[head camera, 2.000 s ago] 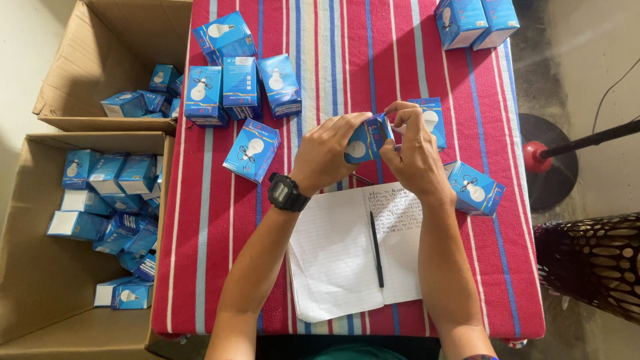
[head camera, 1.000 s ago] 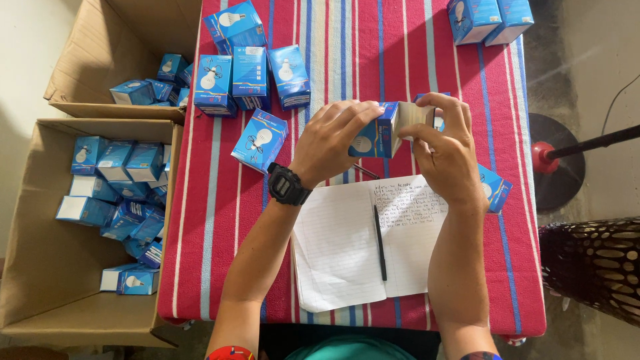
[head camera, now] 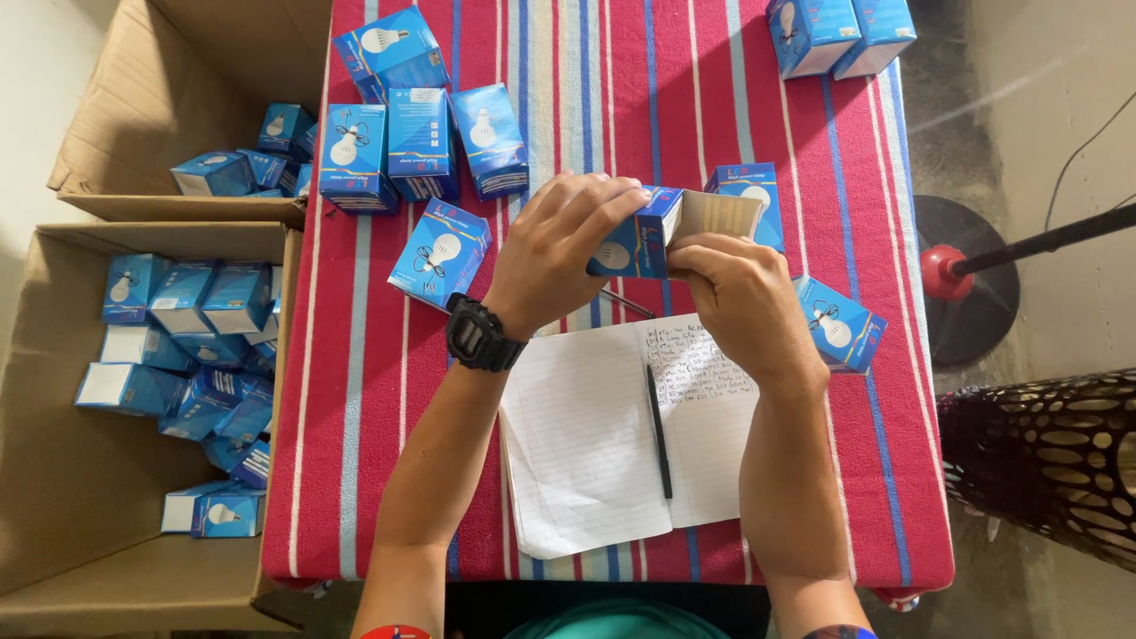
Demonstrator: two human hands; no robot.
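My left hand (head camera: 568, 240), with a black digital watch on its wrist, grips a blue LED bulb box (head camera: 641, 238) above the notebook's top edge. At the box's open right end, my right hand (head camera: 732, 288) pinches a pale cardboard piece (head camera: 717, 217), a flap or liner; which one I cannot tell. The inside of the box is hidden. Below lies an open lined notebook (head camera: 590, 435) with handwriting on its right page, and a black pen (head camera: 659, 430) rests near its fold. A thin metal tool or rod (head camera: 628, 303) shows partly beyond the notebook.
More bulb boxes stand or lie at the upper left (head camera: 422, 138), upper right (head camera: 815, 35) and right (head camera: 841, 326) of the striped tablecloth (head camera: 355, 497). Two cardboard cartons (head camera: 53, 524) of bulb boxes are left of the table. A black stand base (head camera: 967, 311) is at right.
The held box was closer to upright between both hands; its right end now shows open, with pale cardboard exposed. My right hand has moved from the box's top to lower at its right end.
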